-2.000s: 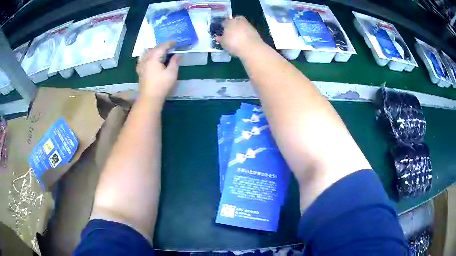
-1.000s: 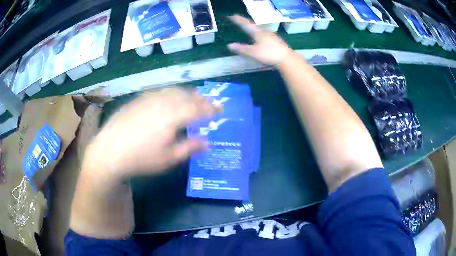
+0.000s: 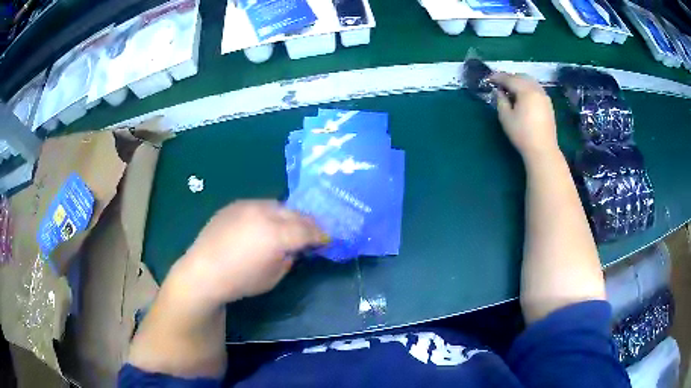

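A loose stack of blue cards [image 3: 348, 163] lies on the green work surface in front of me. My left hand [image 3: 265, 246] is blurred at the stack's lower left, with its fingers closed on the lower end of the top blue card, which is tilted against the others. My right hand [image 3: 523, 106] holds a bagged black part [image 3: 479, 76] by its side, above the whitish edge strip. Two bundles of bagged black parts [image 3: 615, 189] lie just right of my right hand.
White trays [image 3: 311, 44] stand on the green belt beyond the whitish strip [image 3: 303, 89]; some hold blue cards and black parts. A torn brown carton [image 3: 98, 163] is at left. More black bundles [image 3: 644, 326] are below the bench at right. A small white scrap [image 3: 195, 183] lies on the surface.
My right hand has left the tray and moved right, and now holds a bagged black part. My left hand has come back from the tray to the card stack and taken the top card.
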